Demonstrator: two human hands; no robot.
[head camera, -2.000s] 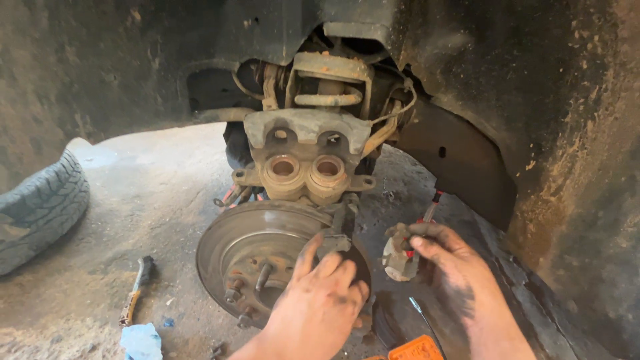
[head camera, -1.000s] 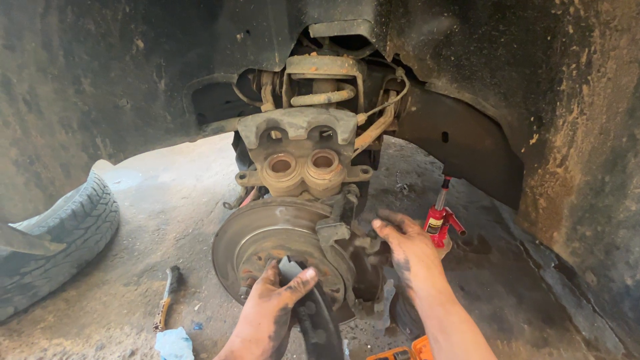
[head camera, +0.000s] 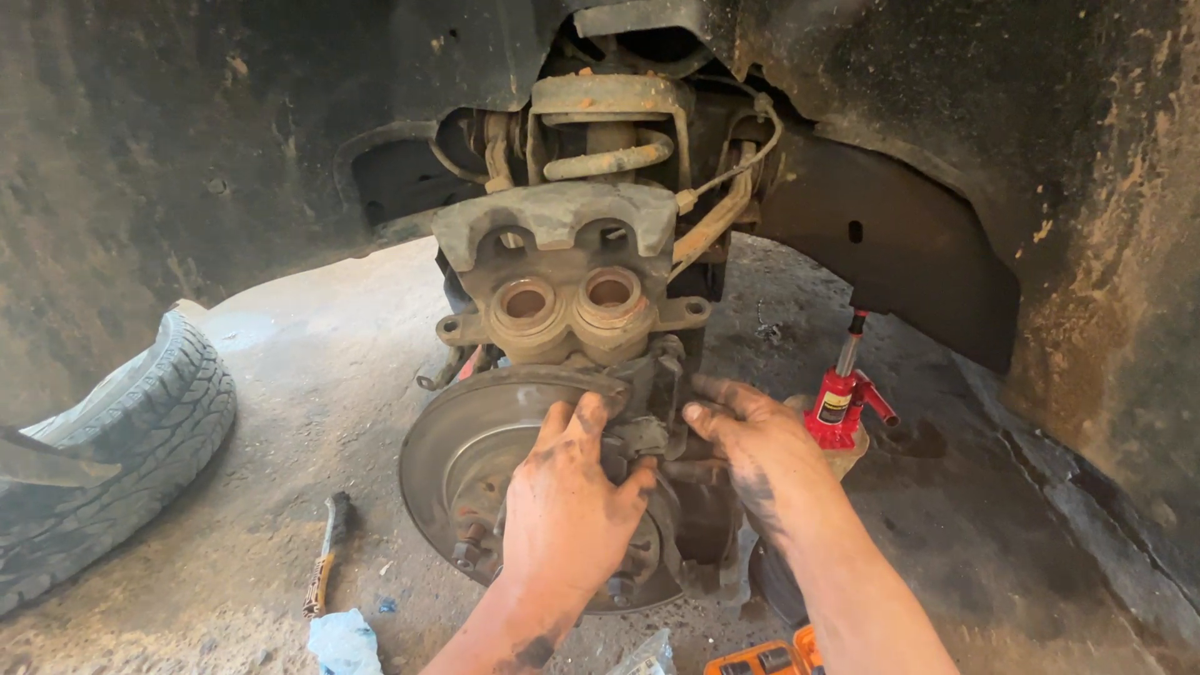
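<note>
The twin-piston brake caliper (head camera: 572, 309) hangs above the brake disc (head camera: 450, 431), in front of the coil spring (head camera: 609, 161). My left hand (head camera: 572, 497) reaches over the disc face, its thumb and fingers around a small dark metal piece (head camera: 640, 436) at the caliper bracket (head camera: 670, 394); the hand hides part of the disc and hub. My right hand (head camera: 764, 445) is at the bracket's right side, thumb and forefinger apart, close to the bracket. Whether its lower fingers touch anything is not clear.
A red bottle jack (head camera: 837, 403) stands at right. A tyre (head camera: 178, 450) lies at left. On the ground are a brush with a worn handle (head camera: 323, 562), a light blue cloth or wrapper (head camera: 344, 643) and an orange tool case (head camera: 759, 658). Wheel-arch edges surround the parts overhead.
My left hand has moved up from the lower disc to the bracket area. The dark curved piece beside it one second ago is no longer seen in that hand.
</note>
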